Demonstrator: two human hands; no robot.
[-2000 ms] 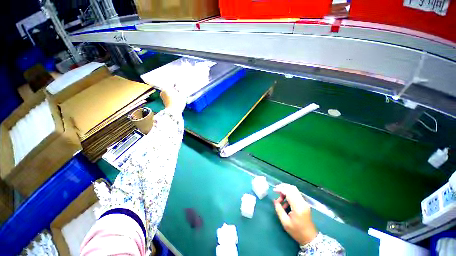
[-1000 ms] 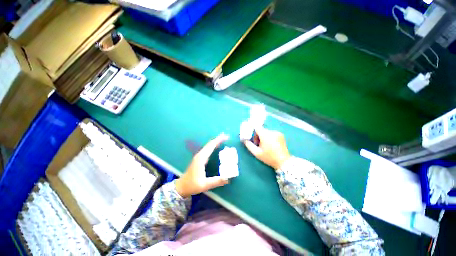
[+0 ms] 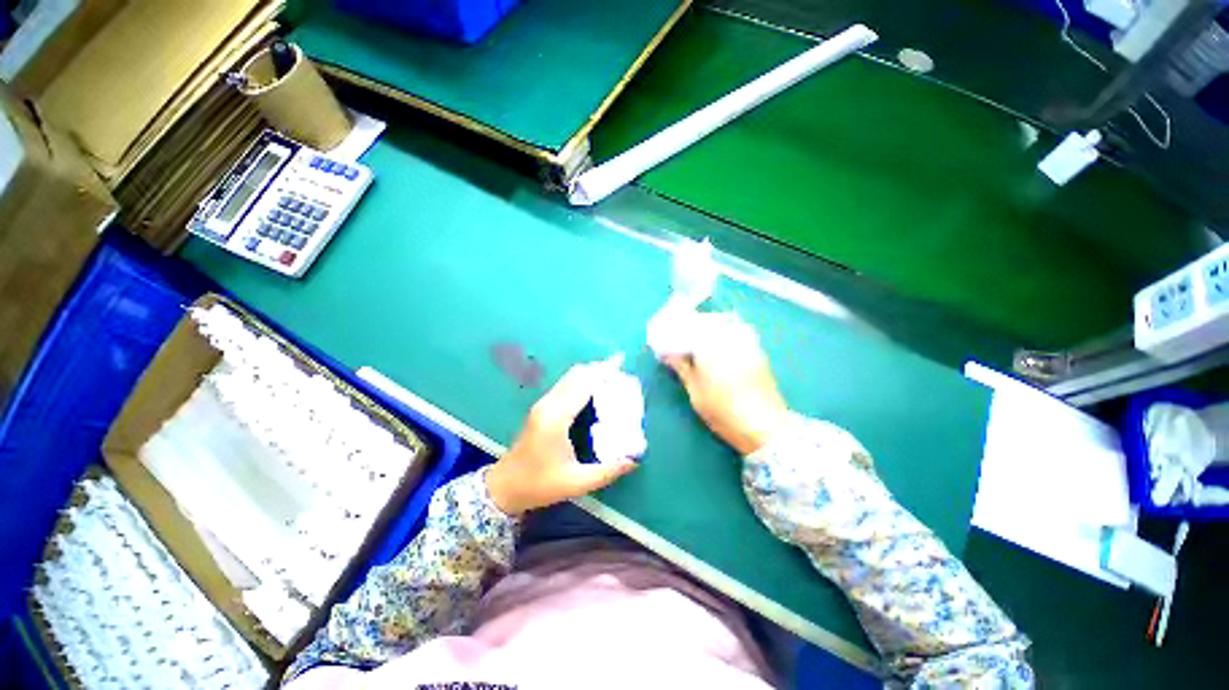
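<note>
My left hand is curled around white plastic units above the front part of the green mat. The units are overexposed, so their number and faces cannot be told. My right hand has its fingers on another white unit, farther back on the mat. One more white unit stands just behind it, near the conveyor edge. An open brown carton at the lower left holds rows of white units around a pale flat area.
A calculator and cardboard pen holder are at the upper left, beside stacked cardboard. A white guide bar crosses the green conveyor. At the right are white paper, a socket strip and a blue tray with crumpled white material.
Since two seconds ago, my left hand has come back from the raised board to the units. Over the last second, its fingers have closed around them. My right hand has stayed by the rear units.
</note>
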